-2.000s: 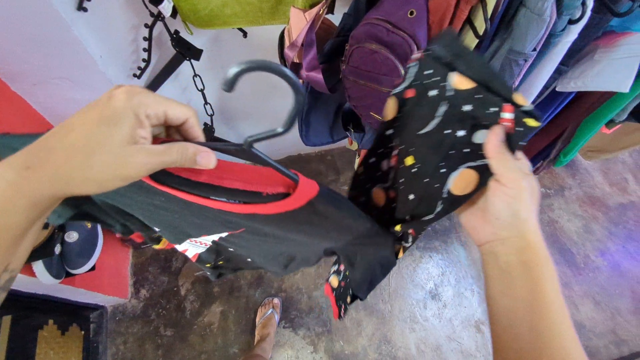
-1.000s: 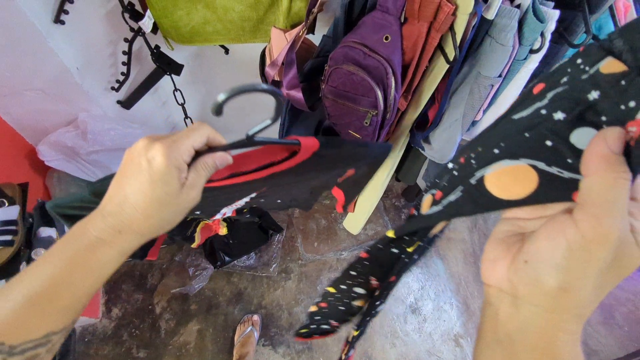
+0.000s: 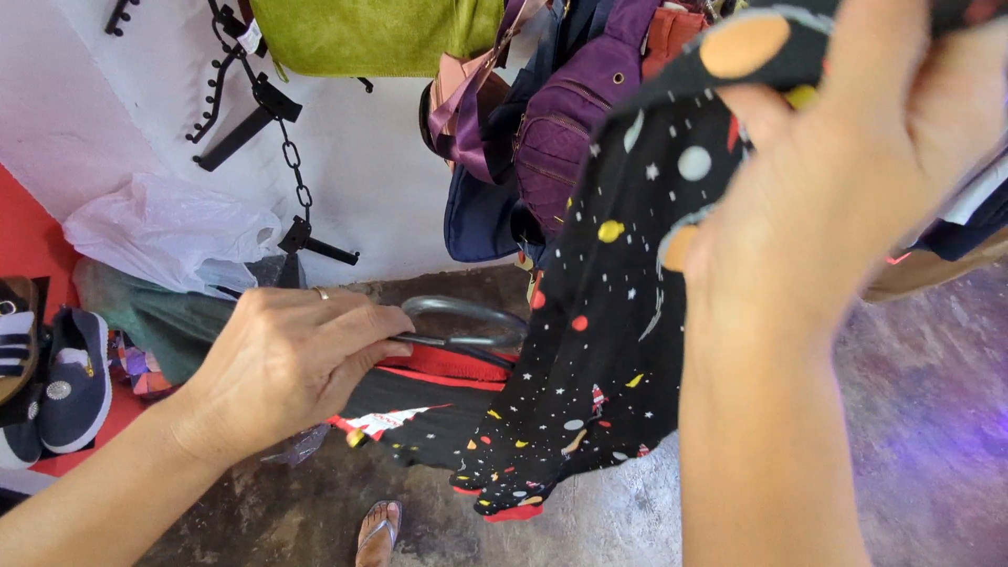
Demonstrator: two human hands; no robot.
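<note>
My left hand (image 3: 295, 358), a ring on one finger, pinches a dark plastic clothes hanger (image 3: 465, 307) near the base of its hook. From the hanger hangs a black shirt (image 3: 433, 398) with a red neckline and a white and red print. At the upper right, my right hand (image 3: 835, 150) grips black shorts or trousers (image 3: 622, 315) with a print of planets, stars and rockets. This printed garment hangs down in front of the shirt and hides its right part. Some fingertips of my right hand are out of view.
A purple sling bag (image 3: 563, 126) and a green bag (image 3: 378, 35) hang by the wall. Black display hooks hang on a chain (image 3: 295, 161). A white plastic bag (image 3: 169, 228) and dark shoes (image 3: 75, 378) are at the left. A foot in a flip-flop (image 3: 379, 531) stands on the floor.
The printed garment, spread out to the right a second ago, now hangs down across the hanger and shirt. My right hand has come closer to my left hand, which still holds the hanger.
</note>
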